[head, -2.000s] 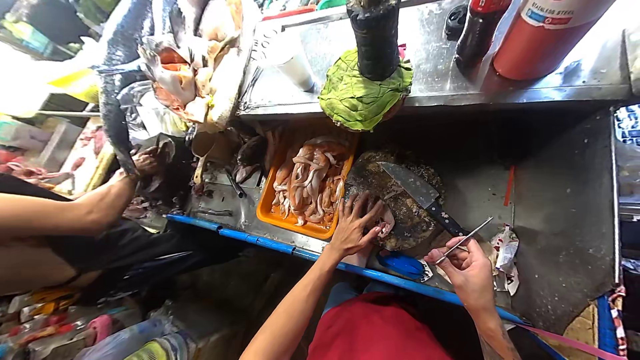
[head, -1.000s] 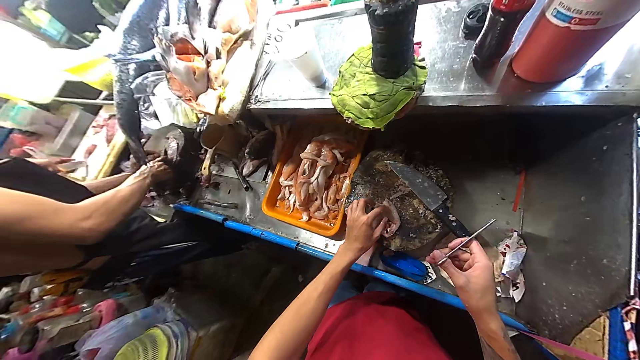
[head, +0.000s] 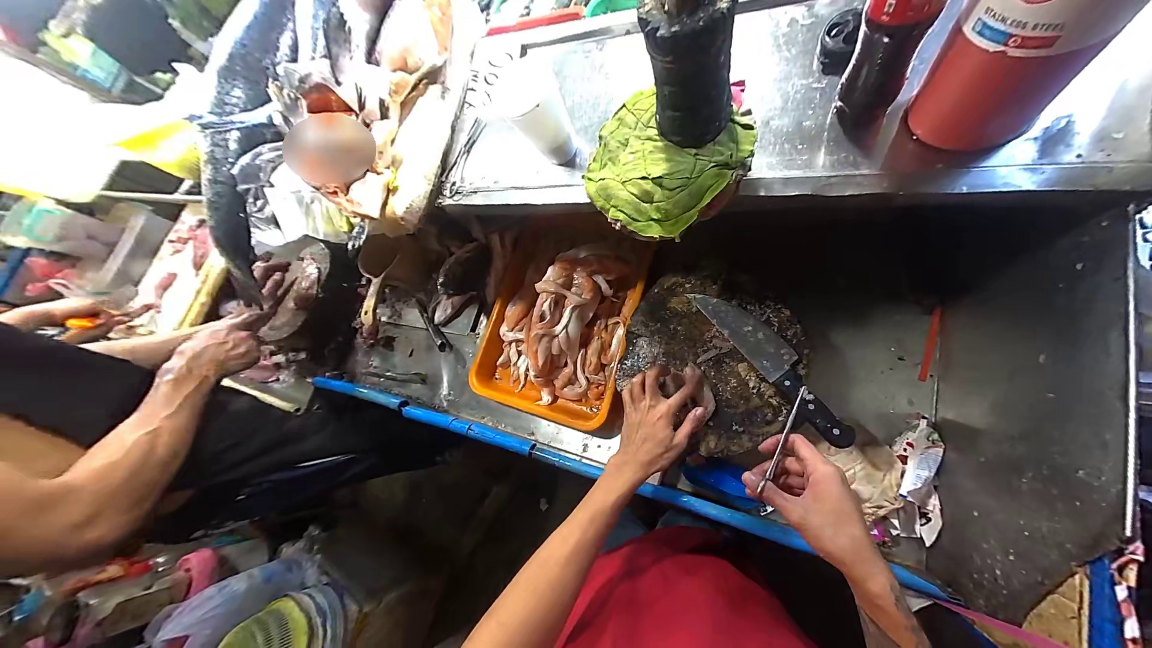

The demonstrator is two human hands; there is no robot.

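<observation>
My left hand (head: 660, 416) rests at the left edge of a dark round chopping board (head: 747, 360), its fingers curled over a pale piece of flesh (head: 702, 392) that they partly cover. Between the thumb and fingers of my right hand (head: 801, 481) is a thin metal rod-like tool (head: 781, 441), its tip pointing up and away. A kitchen knife (head: 756, 346) with a black riveted handle lies across the board, blade toward the upper left. Left of the board, an orange plastic tray (head: 540, 412) holds a heap of pinkish-white strips of flesh (head: 576, 333).
A blue rail (head: 558, 459) edges the counter. Crumpled paper (head: 918, 486) and a red strip (head: 931, 344) lie right. On the steel shelf stand a white cup (head: 540, 117), a leaf-like green bundle (head: 666, 171) and a red cylinder (head: 981, 85). Large fish (head: 229, 153) and a co-worker's hands (head: 216, 346) are at left.
My left hand was spread flat two seconds ago; its fingers are now curled over the pale flesh. My right hand keeps hold of the thin tool. The knife lies still on the board.
</observation>
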